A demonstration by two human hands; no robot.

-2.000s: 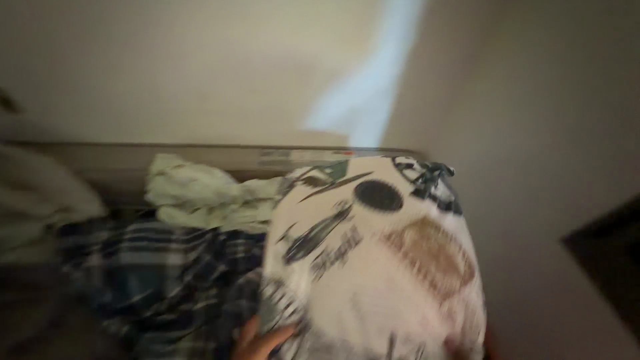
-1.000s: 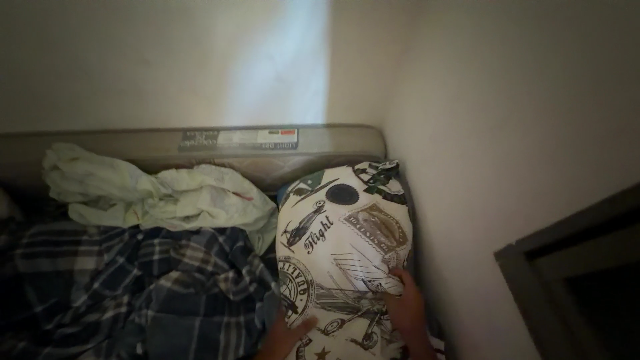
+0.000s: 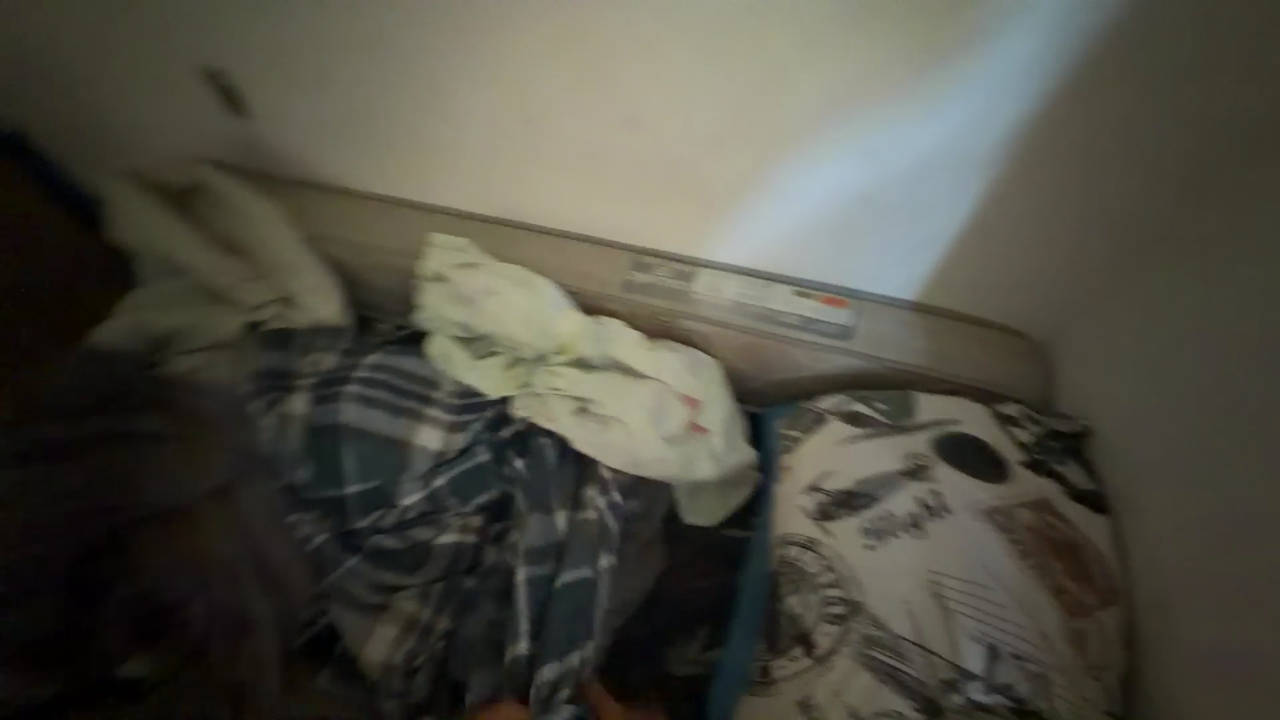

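Note:
At the bottom edge of the blurred head view, fingertips of what look like my left hand (image 3: 500,710) and my right hand (image 3: 612,704) touch the lower part of a dark plaid cloth (image 3: 560,560). Whether they grip it cannot be made out. A crumpled pale green cloth (image 3: 640,400) lies over the top of the plaid cloth. To the right, a white pillow with dark aircraft prints (image 3: 900,560) rests by the wall, with a blue edge (image 3: 748,590) along its left side.
A beige mattress side (image 3: 960,350) bearing a label runs along the back wall (image 3: 560,120). Another pale cloth (image 3: 230,270) lies at the left, above a dark, blurred mass (image 3: 140,520). The side wall (image 3: 1200,400) stands at the right.
My hands have left the printed pillow, which they held a second ago, and are now at the plaid cloth to its left. The view has swung left.

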